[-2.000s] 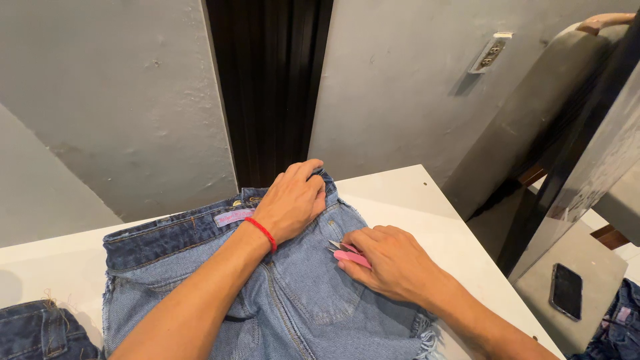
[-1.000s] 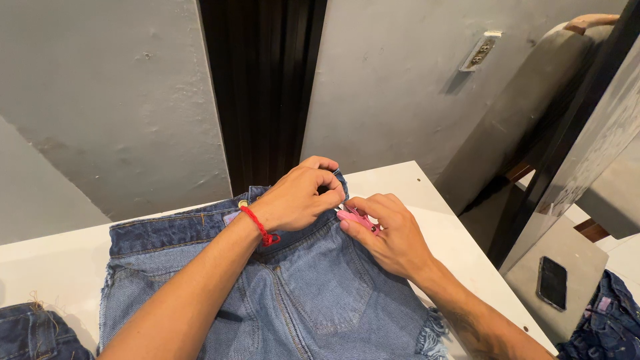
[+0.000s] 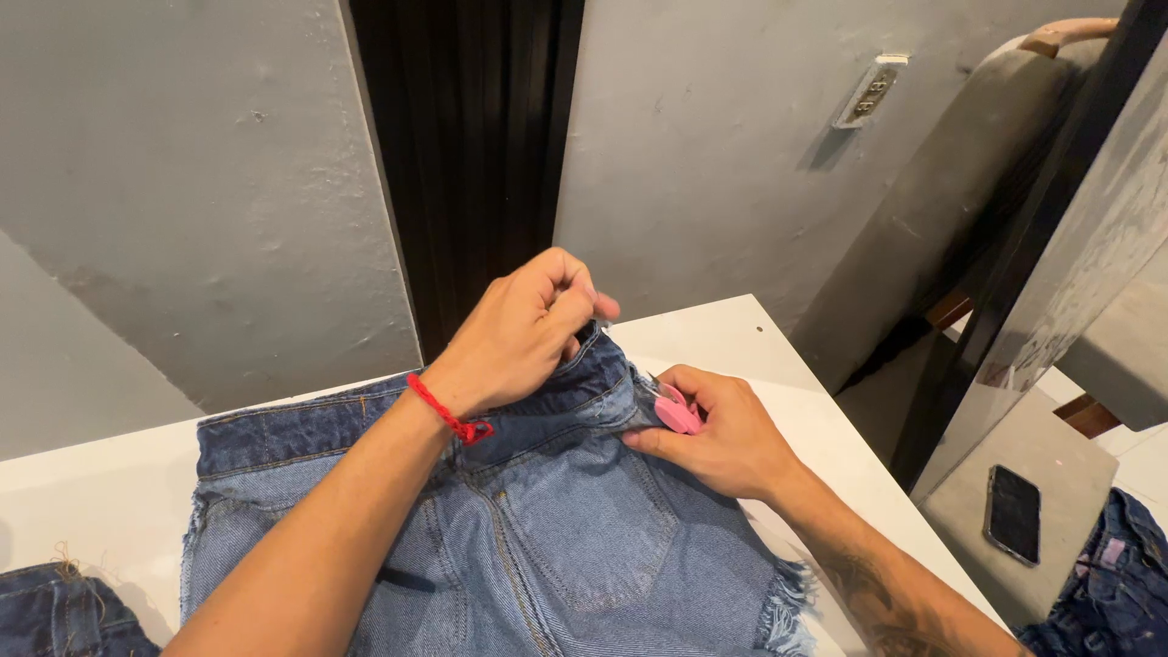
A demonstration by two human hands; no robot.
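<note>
Blue denim shorts [image 3: 584, 511] with frayed edges and a darker waistband lie on a white tabletop. My left hand [image 3: 529, 328], with a red cord bracelet at the wrist, is raised at the top edge of the waistband, its thumb and index finger pinched together; a small pale bit shows just below the fingertips. My right hand [image 3: 721, 429] is shut on small pink-handled thread snips [image 3: 677, 411], their metal tips pointing up and left beside the waistband. Its thumb rests on the denim. The palm hides part of the snips.
Another dark denim piece with loose threads [image 3: 68, 602] lies at the lower left of the white table [image 3: 721, 338]. Grey walls stand behind, with a wall socket [image 3: 871, 91]. Beyond the table's right edge are a phone [image 3: 1013, 514] on a grey surface and more denim [image 3: 1109, 566].
The right hand with the snips has moved from over the back of the shorts to the side of the waistband. My left hand has lifted from the waistband, and the waistband's right end is bunched up.
</note>
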